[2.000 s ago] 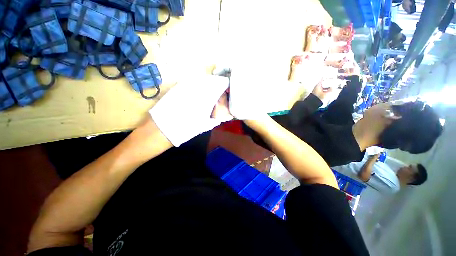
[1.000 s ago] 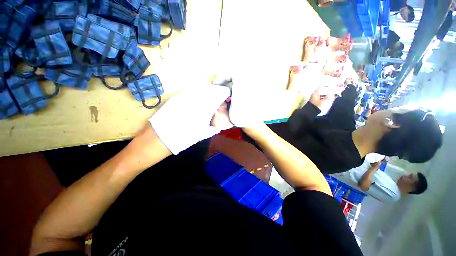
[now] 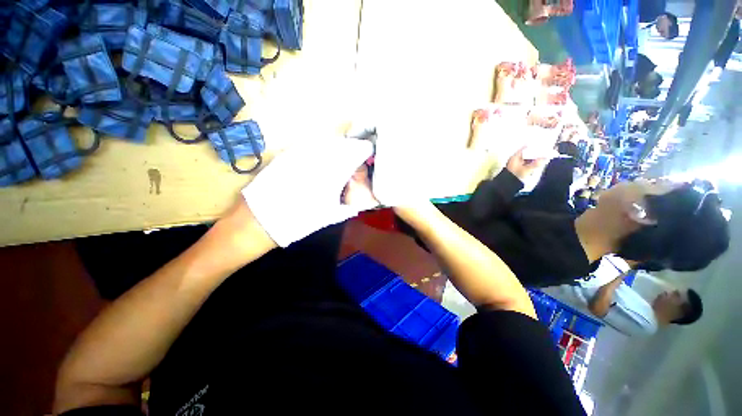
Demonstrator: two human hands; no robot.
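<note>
My left hand (image 3: 313,187), in a white glove, and my right hand (image 3: 399,166), also in a white glove, meet at the worktop's front edge. Between them shows a small flesh-pink part of a toy figure (image 3: 356,188) with a dark strip beside it; the gloves hide the rest. Glare washes out the fingers, mostly on the right glove. A small grey bit shows at the far side of the hands. Blue plaid pieces (image 3: 167,58) with dark loops lie in a large pile at the far left. One plaid piece (image 3: 237,140) lies at the pile's near right edge.
The tan worktop (image 3: 106,199) runs across in front of me. Rows of pink-and-red figures (image 3: 511,81) stand at the right, by a neighbour in black (image 3: 545,219). Another person in a light shirt sits beyond. Blue crates (image 3: 399,301) stand below at the right.
The view has shifted slightly, so the pile and figures sit lower than two seconds ago. Both hands stay together with little visible change. The neighbour's head and arm have moved a little.
</note>
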